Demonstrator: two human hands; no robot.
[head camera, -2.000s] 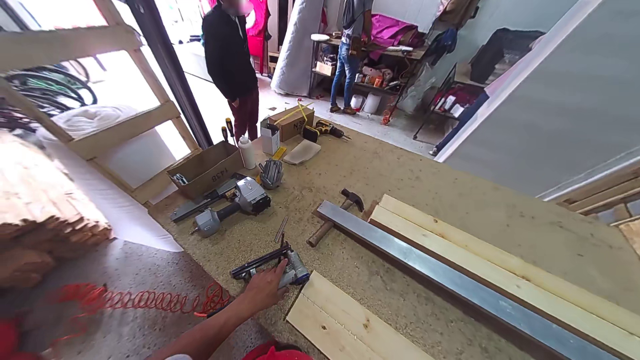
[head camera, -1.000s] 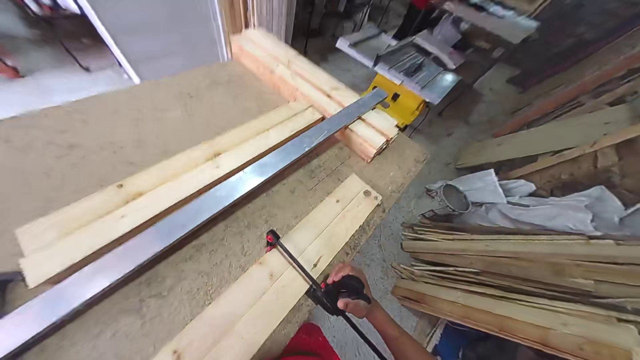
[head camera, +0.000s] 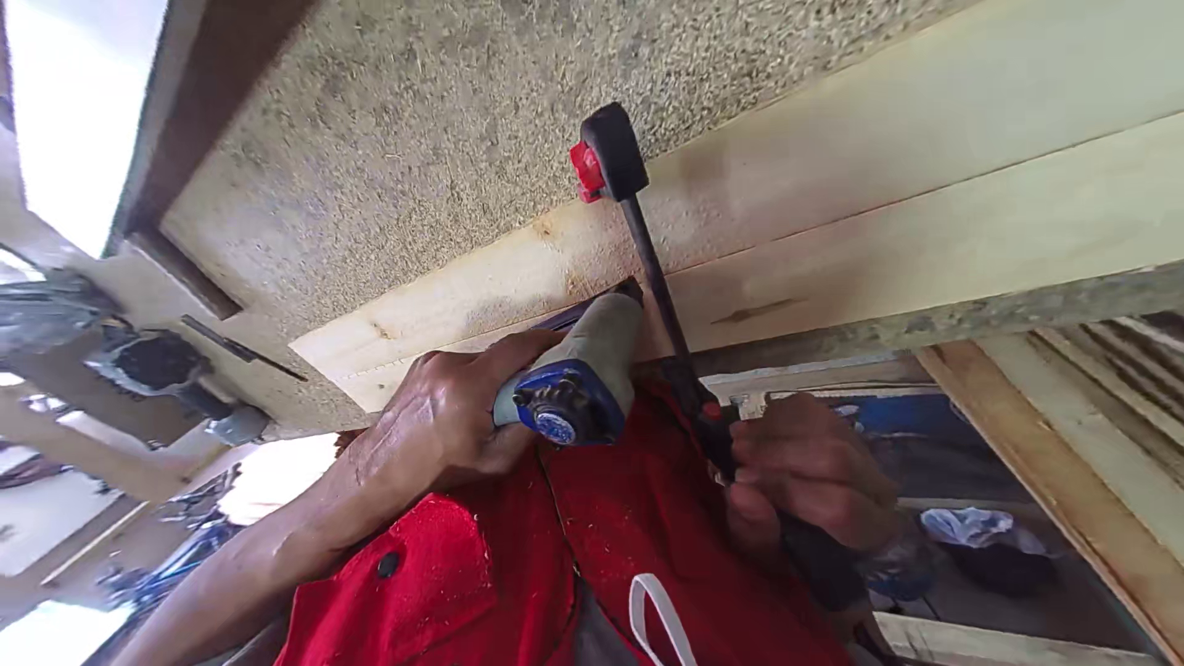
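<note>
My left hand grips a grey and blue pneumatic nailer, its nose resting at the near edge of two pine boards lying side by side. My right hand holds the black handle of a bar clamp. The clamp's bar crosses the boards just right of the nailer, and its head, with a red part, reaches over their far edge. The nailer's grip is mostly hidden by my left hand.
The boards lie along the near edge of a particleboard bench top. Another air tool and a thin dark tool lie on the left. Below the bench at right are timber pieces and a plastic bag.
The view has swung down close to the bench edge. My left hand, on the nailer two seconds ago, now holds it at the boards beside the clamp, which my right hand still grips.
</note>
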